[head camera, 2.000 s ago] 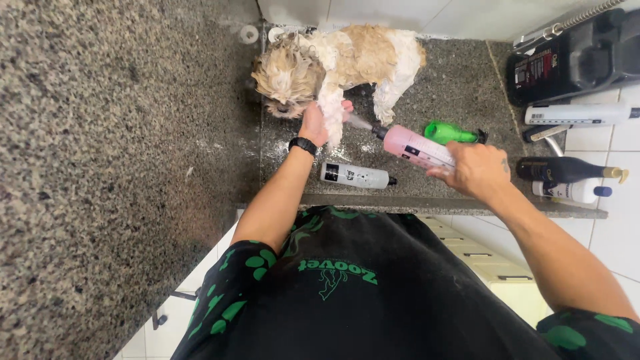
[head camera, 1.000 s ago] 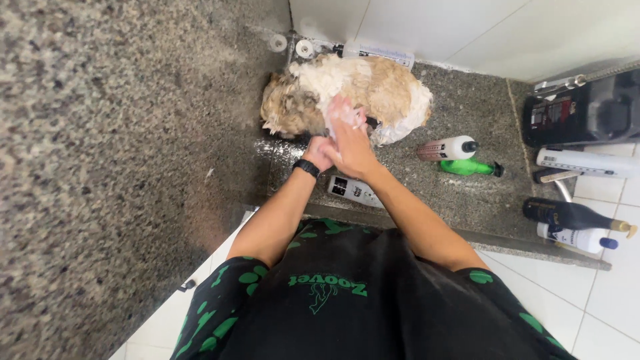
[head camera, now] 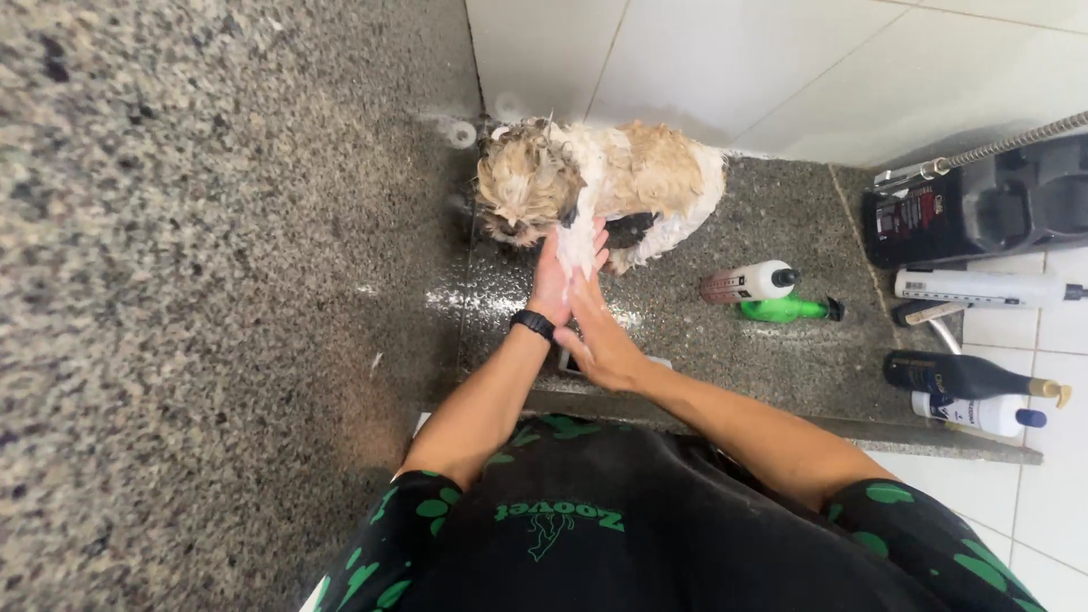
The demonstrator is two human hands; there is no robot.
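A wet, lathered tan-and-white dog (head camera: 654, 170) stands on the speckled stone surface, its head at the left. One white foamy front leg (head camera: 580, 242) lies between my two hands. My left hand (head camera: 557, 276), with a black watch at the wrist, is against the leg's left side, fingers reaching behind it. My right hand (head camera: 602, 336) touches the leg's lower end from the right, with its fingers extended. Foam shows on the fingers. The paw is partly hidden by my hands. A bottle (head camera: 586, 364) lies mostly hidden beneath my right hand and wrist.
Right of the dog are a pink-and-white bottle (head camera: 748, 282) and a green spray bottle (head camera: 786, 308). Farther right stand a black jug (head camera: 986, 208), a white bottle (head camera: 977, 289), a dark pump bottle (head camera: 965, 374) and a metal hose (head camera: 1020, 140). A granite wall (head camera: 212, 297) borders the left.
The pink bottle, held in my right hand two seconds ago, now stands beside the green one. Both hands, clasped near the dog's body one second ago, are now at its front leg.
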